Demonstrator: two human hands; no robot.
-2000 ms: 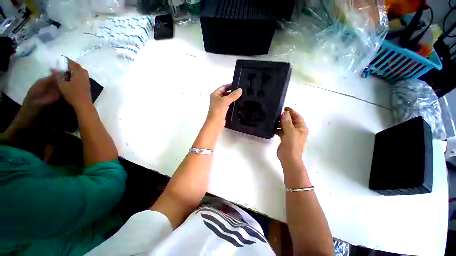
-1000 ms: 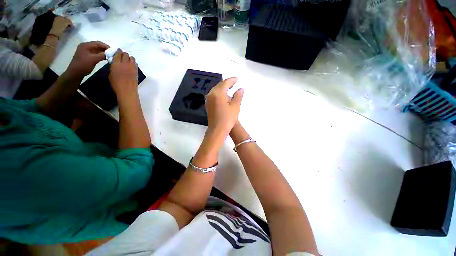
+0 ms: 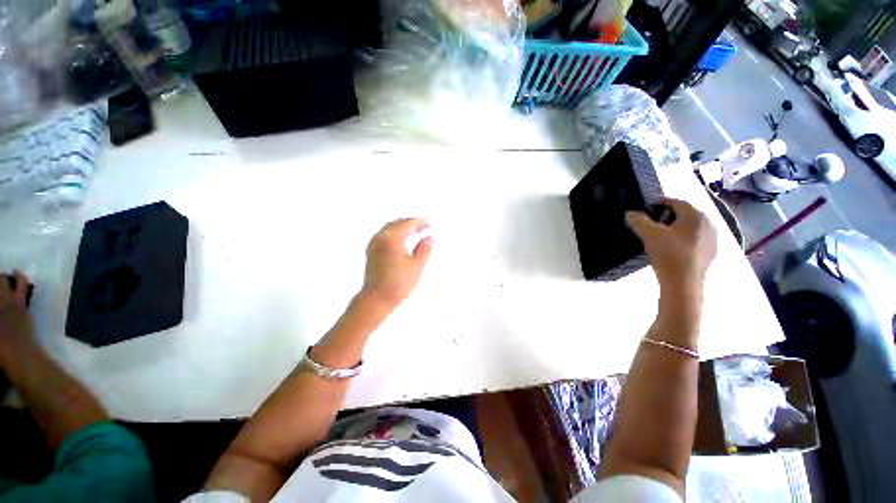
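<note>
My right hand (image 3: 678, 241) is at the nested stack of trays (image 3: 607, 211) on the right of the table, its thumb on the black face and its fingers at the ribbed edge. My left hand (image 3: 398, 260) is over the middle of the table, empty, with its fingers loosely curled. A black insert tray (image 3: 130, 273) lies at the left, its recesses facing up: two small stem-shaped ones above a larger rounded one.
A large tray stack (image 3: 280, 79) stands at the far edge beside clear plastic (image 3: 442, 69). A blue basket (image 3: 575, 69) and a wrapped bundle (image 3: 629, 120) are at the far right. A neighbour's arm (image 3: 44, 368) is at the left. A carton (image 3: 801, 418) is below right.
The view has swung right. The insert tray, held in both hands at first, now lies at the left, released. My right hand has moved to the stack on the right; my left hand is empty.
</note>
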